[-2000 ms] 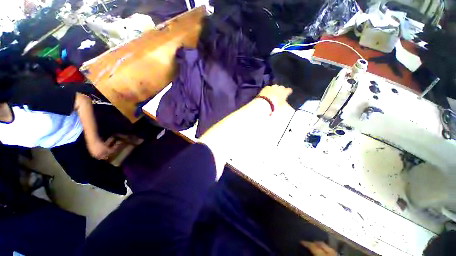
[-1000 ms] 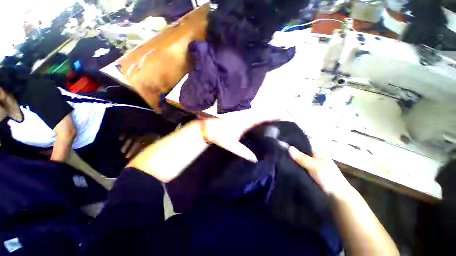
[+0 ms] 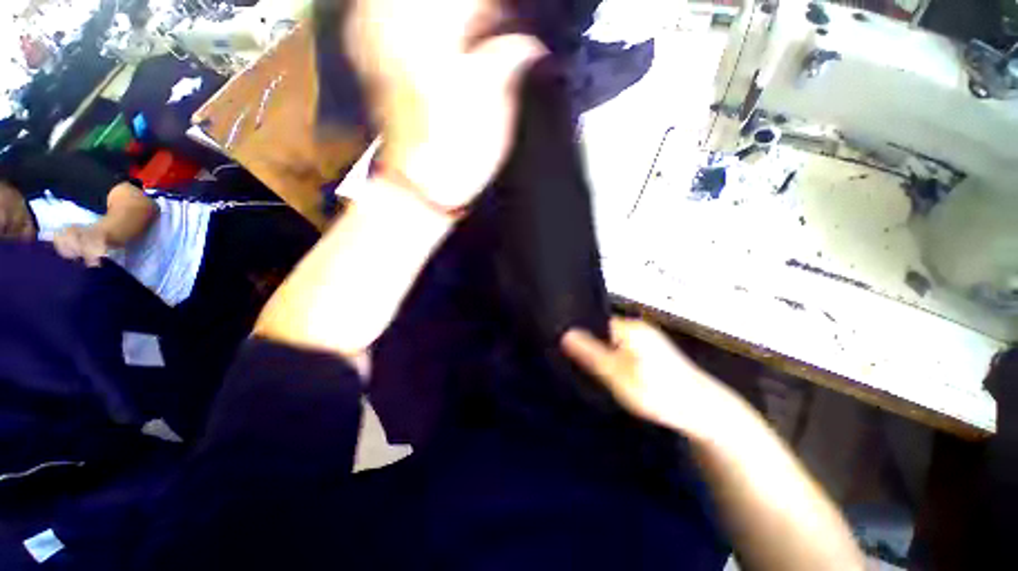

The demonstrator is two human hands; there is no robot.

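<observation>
A dark garment piece point(image 3: 553, 212) is stretched between my two hands over my lap, in front of the table edge. My left hand point(image 3: 447, 100) is raised at the upper middle, blurred, and grips the upper end of the cloth. My right hand point(image 3: 631, 363) pinches the lower part of the cloth near the table's front edge. The lower cloth merges with the dark clothing on my lap, so its end cannot be told. A purple-looking crumpled garment point(image 3: 616, 73) lies on the table behind, mostly hidden by my left hand and the cloth.
An off-white sewing machine point(image 3: 860, 78) stands on the white table point(image 3: 670, 268) at right. A brown board point(image 3: 262, 117) is at upper left. Another person point(image 3: 167, 240) sits at left. Dark garments with small white labels point(image 3: 67, 335) lie at lower left.
My left hand has moved up, drawing the dark cloth out long. My right hand has shifted slightly left and down, still on the cloth. The view has shifted.
</observation>
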